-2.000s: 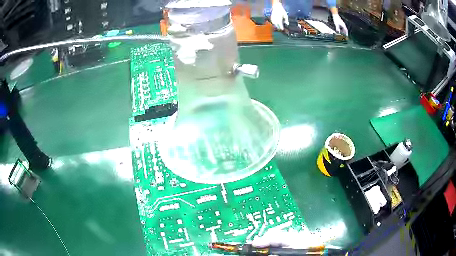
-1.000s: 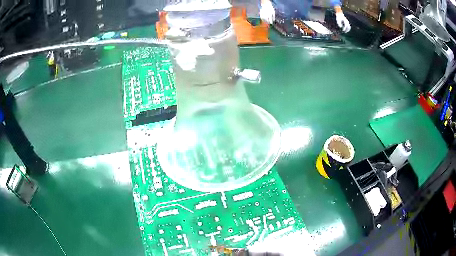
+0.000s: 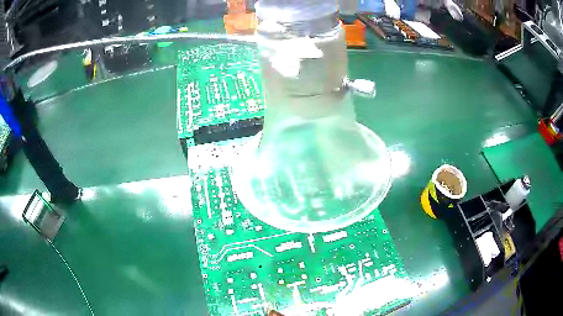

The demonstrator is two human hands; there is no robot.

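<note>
A large green circuit board (image 3: 247, 271) with white markings lies in front of me. A clear fume hood (image 3: 315, 179) hangs over its middle and blurs what lies under it. A second green board (image 3: 216, 86) lies beyond, its dark edge towards me. A small orange-brown tip (image 3: 275, 313), perhaps of the soldering iron, shows at the bottom edge over the near board; the rest is cut off. White glare covers the board's lower right. Neither of my hands can be made out.
A round tub (image 3: 449, 181) with yellow-and-black side stands right, beside a black divided tray (image 3: 475, 216) holding a white bottle (image 3: 517, 190) and wipes (image 3: 487, 247). A green mat (image 3: 525, 166) lies far right. A small framed stand (image 3: 44, 216) is left. A coworker's white-gloved hands are opposite.
The whole view has shifted, so hood, boards and tray appear further right. The long dark and orange tool seen along the bottom has dropped out except for a small tip.
</note>
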